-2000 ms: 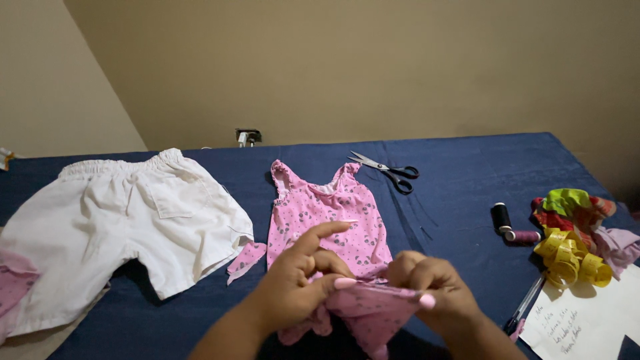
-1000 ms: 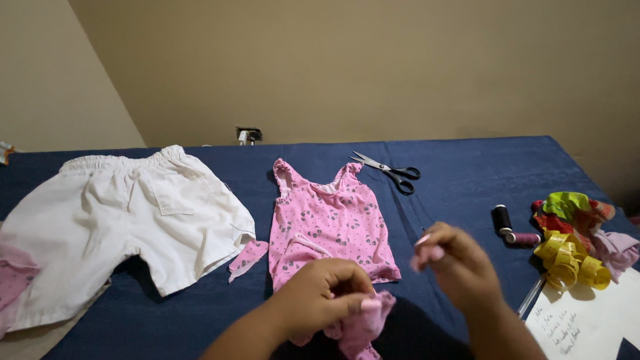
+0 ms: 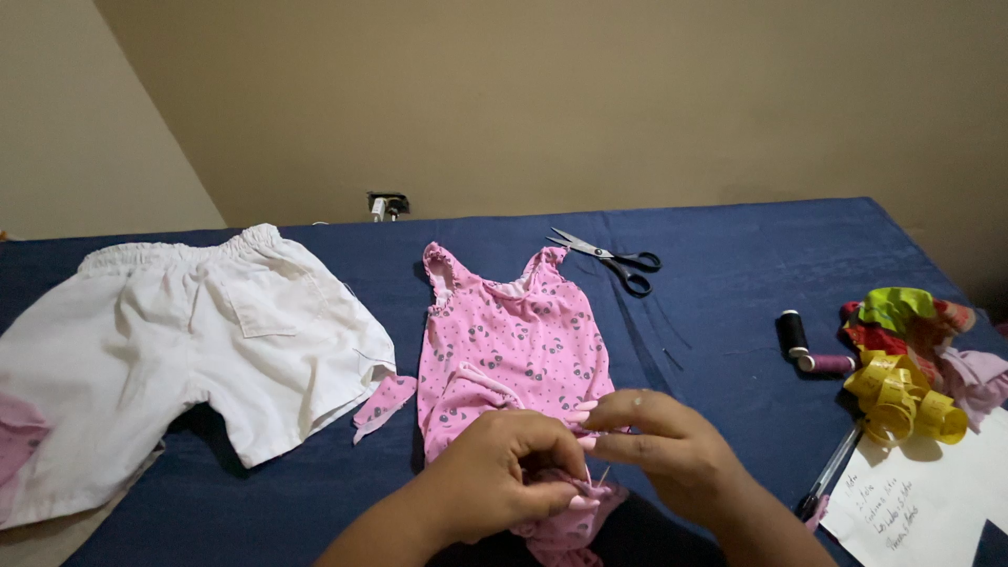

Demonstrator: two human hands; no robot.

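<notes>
A pink sleeveless garment with a panda print [image 3: 524, 346] lies on the blue cloth, its lower part gathered toward me. My left hand [image 3: 516, 472] pinches a fold of the pink fabric between thumb and fingers. A thin needle [image 3: 604, 476] sticks up from the fabric beside the left fingertips. My right hand [image 3: 661, 441] is just to the right, fingers slightly bent and close to the fold; whether its fingertips grip thread or cloth cannot be made out. Black-handled scissors [image 3: 610, 256] lie with blades apart by the right shoulder strap.
White shorts [image 3: 165, 339] lie at left, with a pink scrap [image 3: 386, 405] by the hem. At right are black [image 3: 792, 334] and purple thread spools [image 3: 827, 363], a yellow measuring tape [image 3: 890, 402], fabric scraps [image 3: 898, 311], a pen [image 3: 831, 468] and paper bearing writing [image 3: 913, 504].
My right hand, raised away from the cloth at right one second ago, has come back beside my left hand. My left hand still pinches the pink fabric.
</notes>
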